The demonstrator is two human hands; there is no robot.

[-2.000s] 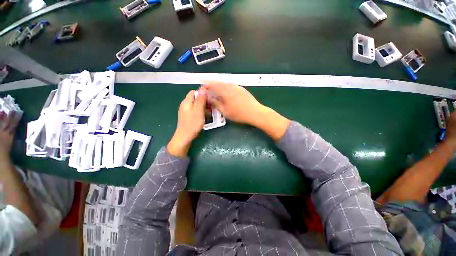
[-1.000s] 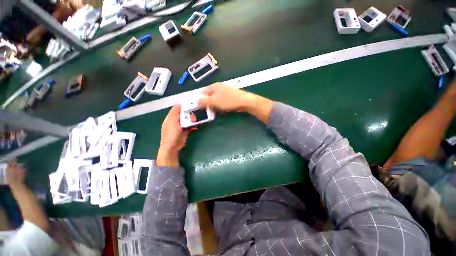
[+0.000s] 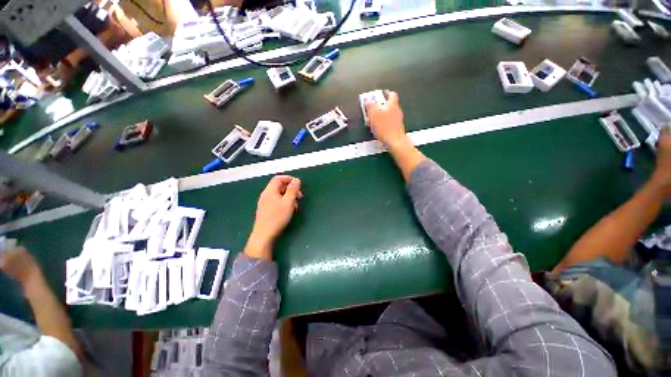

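Note:
My right hand (image 3: 387, 121) is over the conveyor belt (image 3: 434, 96), with its fingers on a white closed unit (image 3: 370, 100), partly hidden under them. My left hand (image 3: 277, 205) is over the green bench top (image 3: 338, 213) with its fingers curled; nothing shows in it. A pile of white front covers (image 3: 151, 254) lies on the bench to the left. A half-assembled unit (image 3: 327, 124) with a blue battery (image 3: 299, 137) lies on the belt, left of my right hand.
More units (image 3: 263, 138) lie spaced along the belt. A pale rail (image 3: 471, 129) runs between belt and bench. Another person's arm (image 3: 44, 298) is at the left and one (image 3: 614, 213) at the right. A carton of white parts (image 3: 176, 352) stands below the bench. A black cable (image 3: 243, 55) loops above the belt.
My right hand has moved away from my left hand and over the rail to the belt with the white unit. My left hand has let go of the unit. The camera view has also shifted.

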